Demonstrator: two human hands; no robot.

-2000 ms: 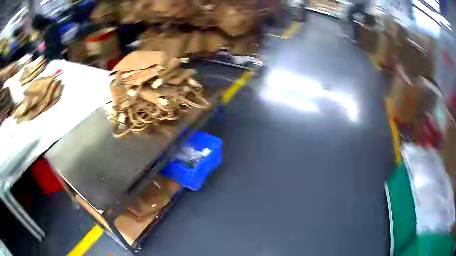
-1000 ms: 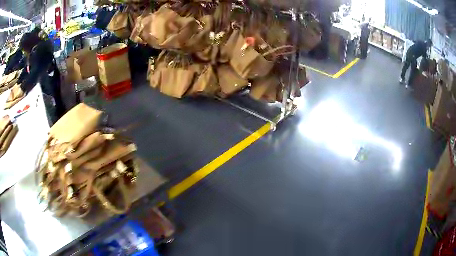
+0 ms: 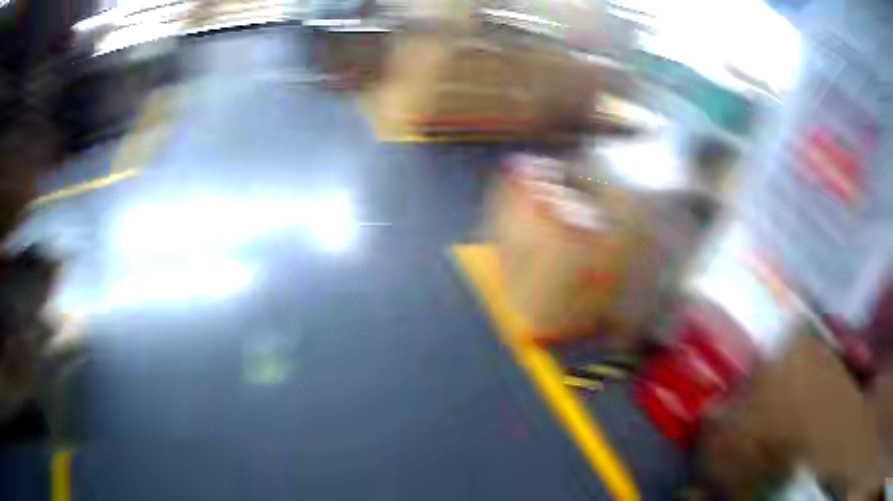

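Note:
No hand shows in the head view, which is heavily blurred. The nearest things are at the right: a brown shipping carton (image 3: 558, 264) with red marks stands beside the yellow lane line (image 3: 548, 377). A bright red thing (image 3: 695, 377) lies or stands to its right, too blurred to name. Another brown carton-like shape (image 3: 803, 416) is at the lower right.
Grey floor (image 3: 372, 391) with a bright light reflection spans the left and middle. More brown cartons (image 3: 470, 88) stand at the back behind a yellow line. A pale upright surface with a red mark (image 3: 803, 176) is at the right. Dark blurred shapes line the left edge.
The view has swung right. The trolley with the brown totes, the blue bin and the rack have left the clear view; the cartons at the right have come closer to the middle.

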